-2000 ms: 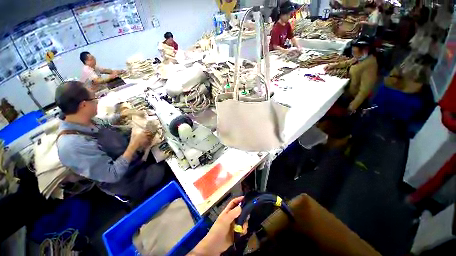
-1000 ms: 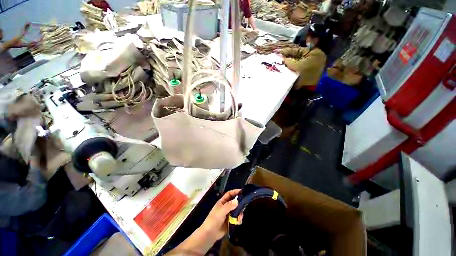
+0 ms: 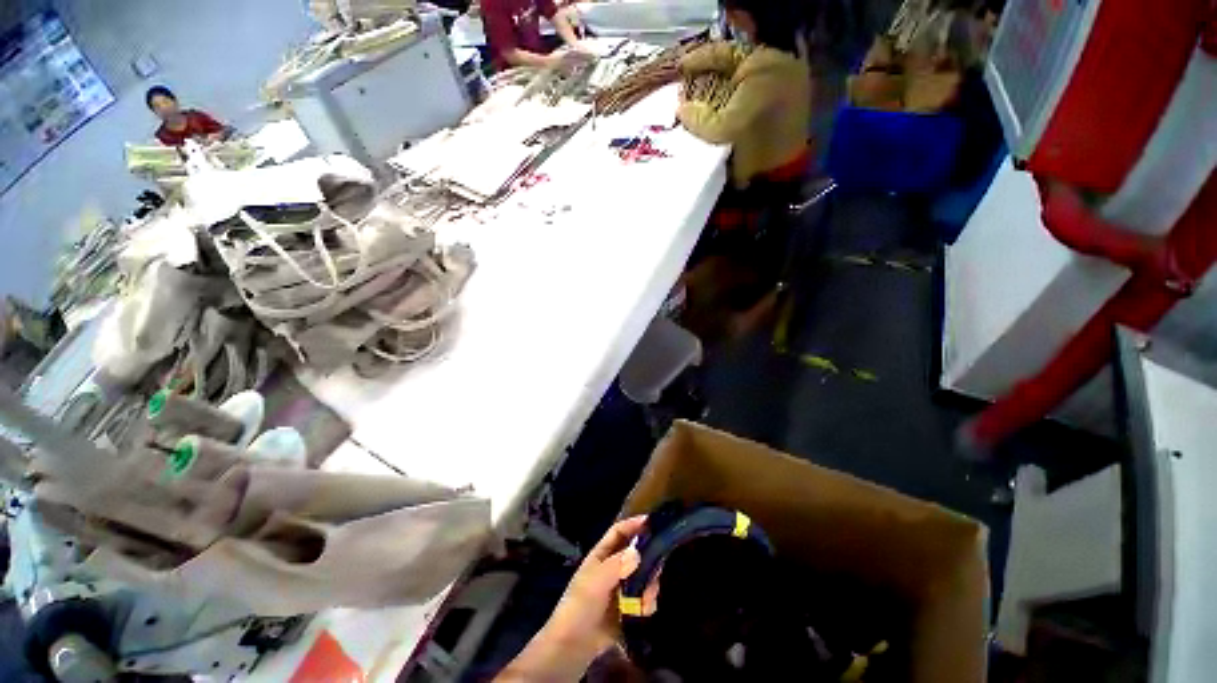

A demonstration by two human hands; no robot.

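Observation:
My left hand [image 3: 601, 594] holds a black curved headband [image 3: 697, 523] with yellow marks by its left side. The headband is over the left part of an open brown carton [image 3: 921, 527]. Dark items lie inside the carton, too dark to tell apart, with a small yellow mark near the bottom. My right hand is not in view.
A long white table [image 3: 547, 287] runs ahead, bearing piled beige bags [image 3: 334, 267]. A beige tote bag [image 3: 360, 547] is at lower left above a sewing machine [image 3: 134, 640]. A person in tan [image 3: 761, 107] sits at the table's far right. Red pipes [image 3: 1094, 354] stand right.
The view has swung right and moved forward along the table. The tote bag and machine have shifted to the lower left. My left hand still holds the headband, with the carton now more in view.

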